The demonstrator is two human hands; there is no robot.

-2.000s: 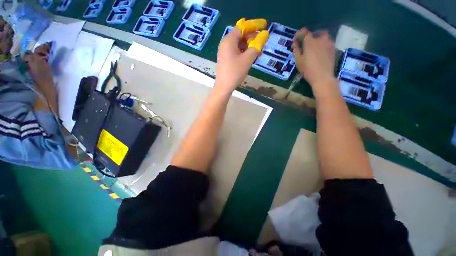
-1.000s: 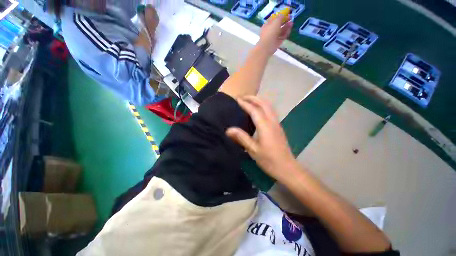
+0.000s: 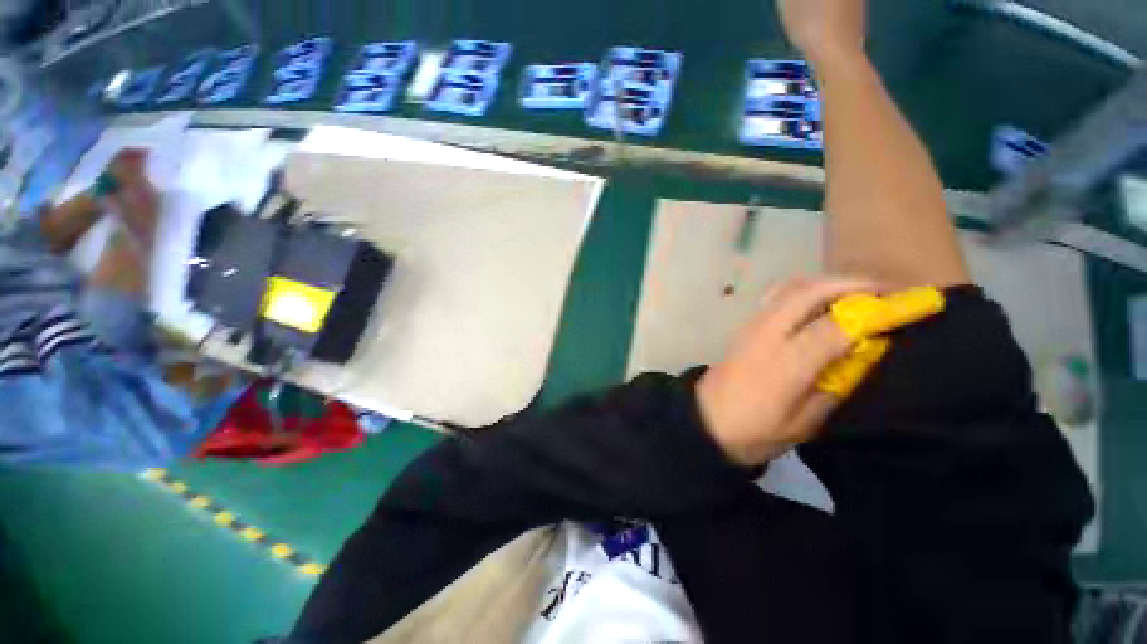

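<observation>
My left hand (image 3: 786,365), with yellow finger cots, lies on my right arm at the edge of the black sleeve (image 3: 981,377); whether it grips the cloth is unclear. My bare right arm reaches up over the conveyor; my right hand (image 3: 824,18) is cut off by the top edge, its fingers out of view. Blue plastic housings with black and silver parts lie on the conveyor, one pair (image 3: 634,91) left of my arm and another (image 3: 780,103) partly behind it. The slim green tool (image 3: 747,229) lies on a cardboard sheet (image 3: 679,258), beside a tiny dark piece (image 3: 728,291).
A metal rail (image 3: 503,141) runs along the conveyor (image 3: 704,44). A black box (image 3: 289,283) with a yellow label stands on the left bench. A neighbouring worker's arms (image 3: 126,239) are at far left, near a red stool (image 3: 277,428). A blurred grey bar (image 3: 1069,157) crosses at right.
My left hand has moved from the conveyor onto my right sleeve. My right hand has left my left sleeve and reached up over the conveyor. The tool, held earlier, lies on the cardboard.
</observation>
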